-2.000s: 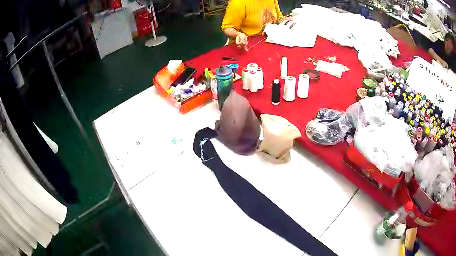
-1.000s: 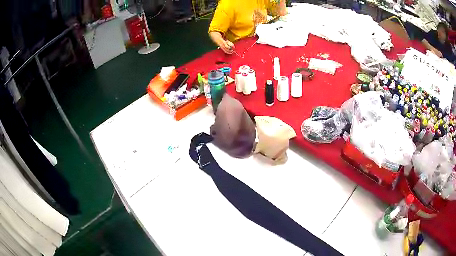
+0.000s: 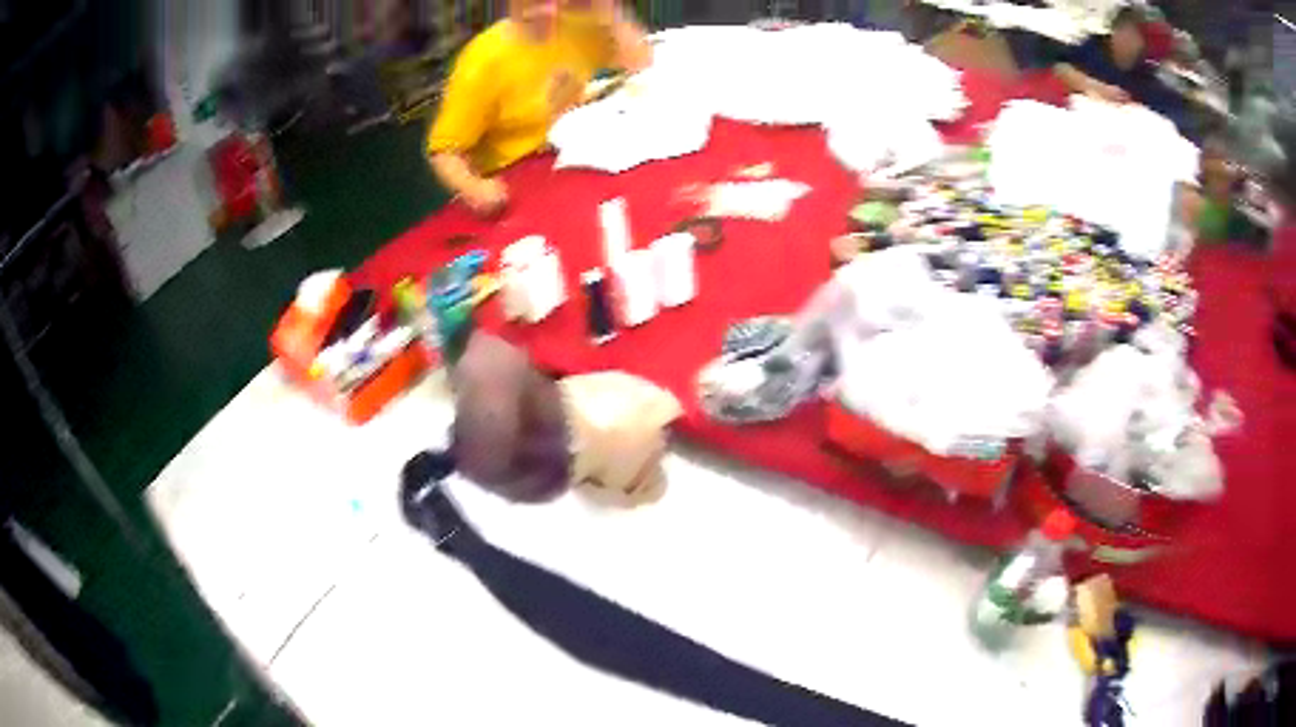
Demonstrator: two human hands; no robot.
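A long navy-black fabric sash [image 3: 604,621] lies across the white table [image 3: 327,597]. Its far end is looped beside a brown cloth-covered lump [image 3: 509,423], and its near end runs out of the bottom edge. A beige cloth lump [image 3: 618,430] stands right of the brown one. The picture is blurred. Neither of my hands can be made out. A small dark shape at the bottom right corner is too unclear to name.
A clear green bottle with a red cap [image 3: 1021,589], yellow tape [image 3: 1092,632] and dark strips lie at the right. An orange tray [image 3: 384,384], thread cones [image 3: 668,270], plastic-topped red boxes [image 3: 924,462] and spools stand behind. A person in yellow [image 3: 519,85] sits at the red table [image 3: 768,277].
The view has swung to the right, so the table and its things appear further left, and more of the red table shows. The picture has blurred. The sash keeps about the same layout.
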